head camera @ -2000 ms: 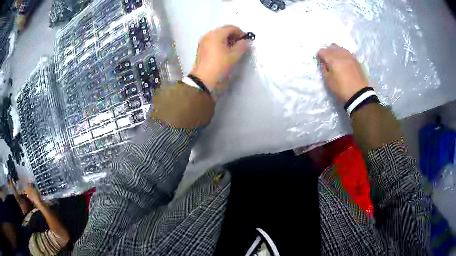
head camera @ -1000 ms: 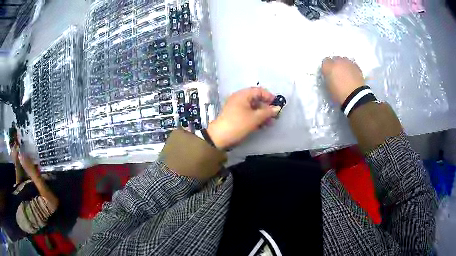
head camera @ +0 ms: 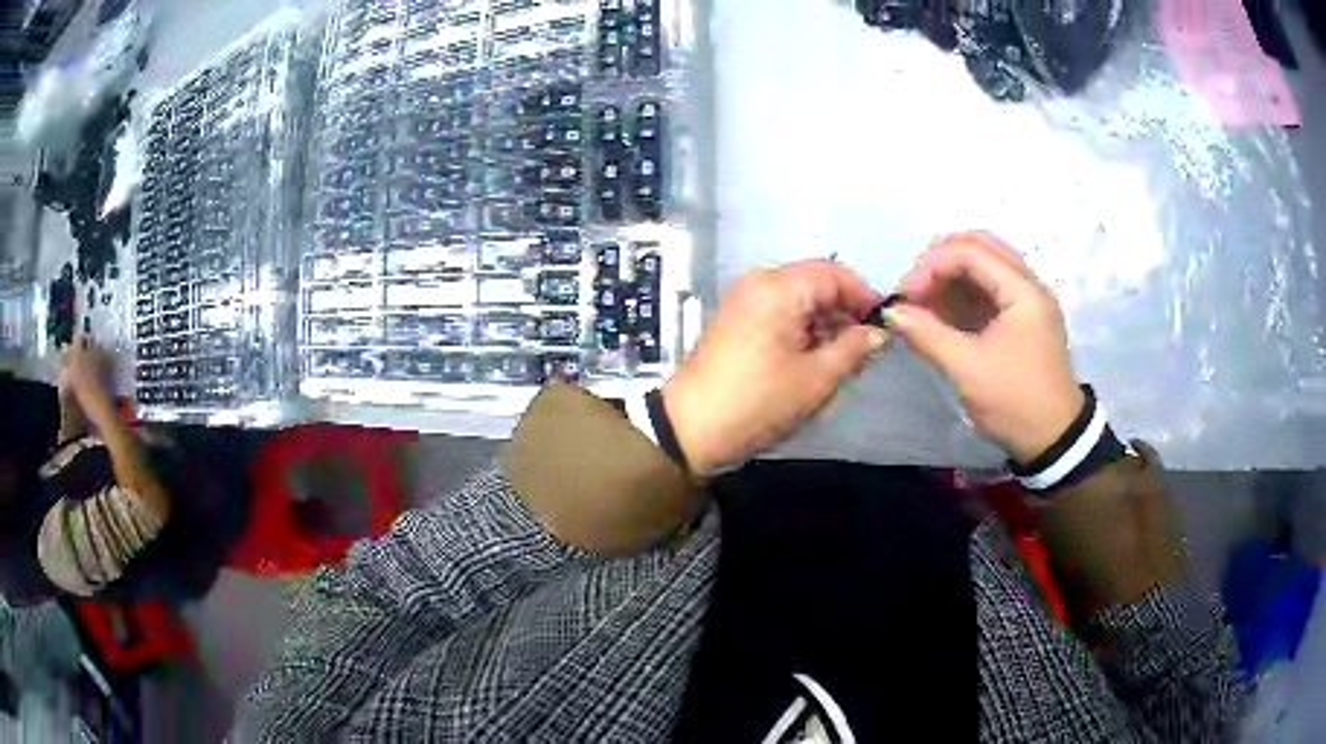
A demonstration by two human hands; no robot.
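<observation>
A small black plastic housing (head camera: 883,310) is between my fingertips, mostly hidden by them. My left hand (head camera: 774,356) grips it from the left. My right hand (head camera: 993,342) meets it from the right with thumb and index finger. A small pale bit shows at the fingertips, too small to tell what it is. Clear film (head camera: 1222,262) lies flat and wrinkled under and beyond my right hand. A clear blister tray (head camera: 678,160) with rows of black housings lies left of my hands.
A second filled tray (head camera: 218,233) lies further left, with a loose pile of housings (head camera: 99,218) beyond. A dark bag (head camera: 1069,37) and a pink sheet (head camera: 1229,61) lie at the far right. Another person's hands (head camera: 85,381) show at far left, near a red stool (head camera: 323,494).
My right hand has come off the film to my left hand, and both now meet at the housing. The view has shifted, so trays appear further right.
</observation>
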